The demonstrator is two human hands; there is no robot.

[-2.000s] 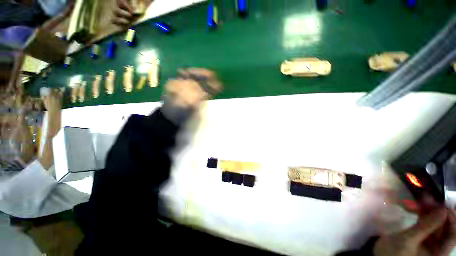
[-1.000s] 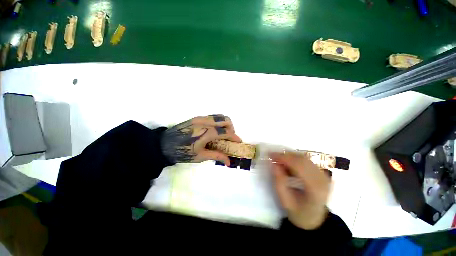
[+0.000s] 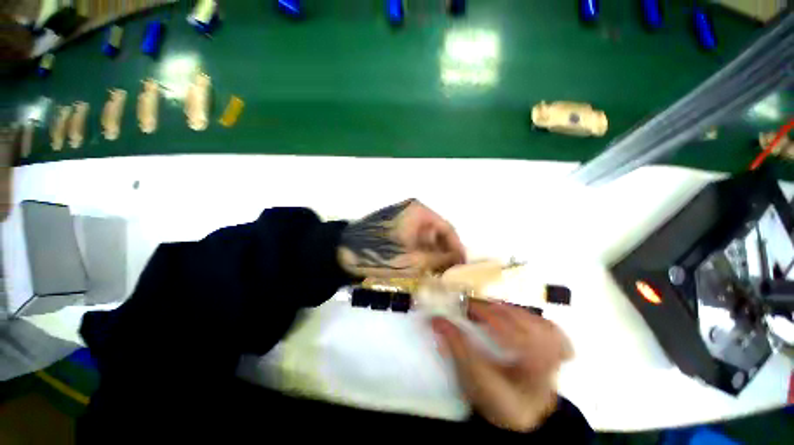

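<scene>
My left hand (image 3: 409, 242), blurred, is over the fixtures with its fingers on the near end of a tan workpiece (image 3: 477, 273), which tilts up to the right. My right hand (image 3: 509, 361) is just below and to the right, blurred. A pale smear lies near its fingertips; I cannot tell what it is or whether the hand holds it. A yellow-gold strip (image 3: 390, 284) lies against several black blocks (image 3: 376, 300) at the left fixture. The right fixture shows a black block (image 3: 558, 295); its long bar is mostly hidden by my right hand.
Tan workpieces (image 3: 198, 102) and blue cylinders (image 3: 153, 37) lie on the green belt (image 3: 366, 96). One workpiece (image 3: 570, 118) is at right. A grey metal upright (image 3: 688, 109) slants beside a black machine with a glowing red switch (image 3: 649, 291). A white carton (image 3: 54, 248) is at left.
My left hand has moved right onto the workpiece, which has left the right fixture. My right hand came from the machine to the fixtures and stays there. The view has shifted.
</scene>
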